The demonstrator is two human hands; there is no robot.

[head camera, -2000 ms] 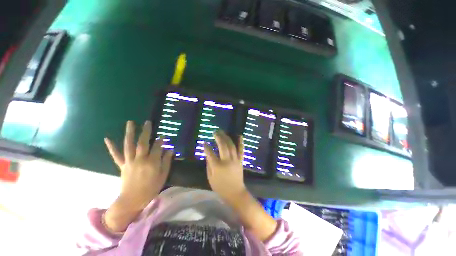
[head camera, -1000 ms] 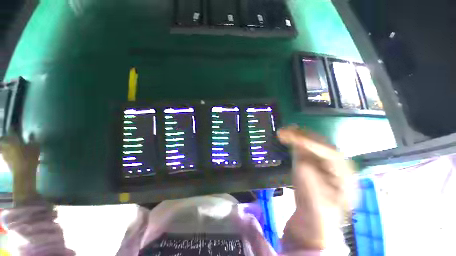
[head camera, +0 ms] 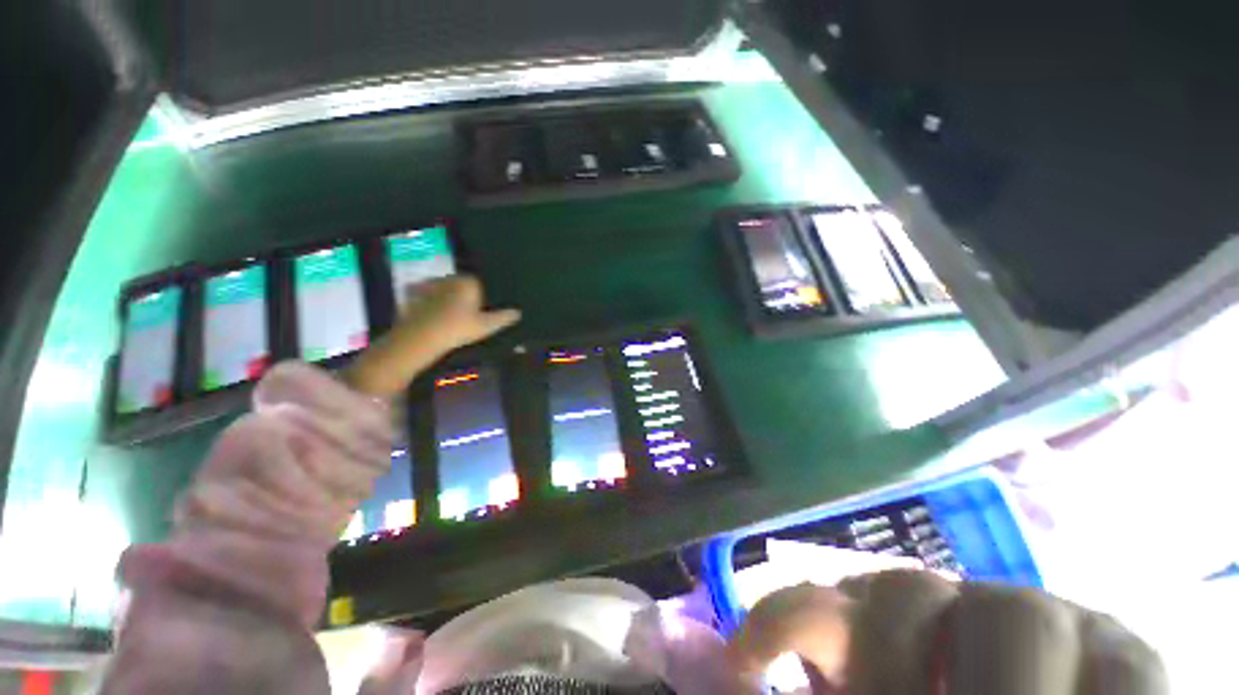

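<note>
A black tray [head camera: 720, 475] lies near the front edge with four phones. The rightmost phone [head camera: 662, 407] shows a black text menu; the other three show blue-grey screens, the leftmost partly behind my left sleeve. Another black tray [head camera: 204, 407] lies at the left with four phones [head camera: 329, 302] showing pale screens with teal tops. My left hand [head camera: 432, 326] is over that tray's right end and covers part of its last phone; its grip is unclear. My right hand [head camera: 938, 631] is large, blurred and cut off at the bottom right, in front of the blue bin.
A black tray [head camera: 598, 182] with dark phones lies at the far side. Another [head camera: 802, 323] with lit phones lies at the right. The blue bin [head camera: 989, 523] at the front edge holds dark slotted items and a white sheet. Black panels [head camera: 435, 48] stand around the bench.
My left hand has moved inward from the far left, and the left tray has come fully into view. Three near phones changed from menus to blue-grey screens. My right hand moved down to the bin.
</note>
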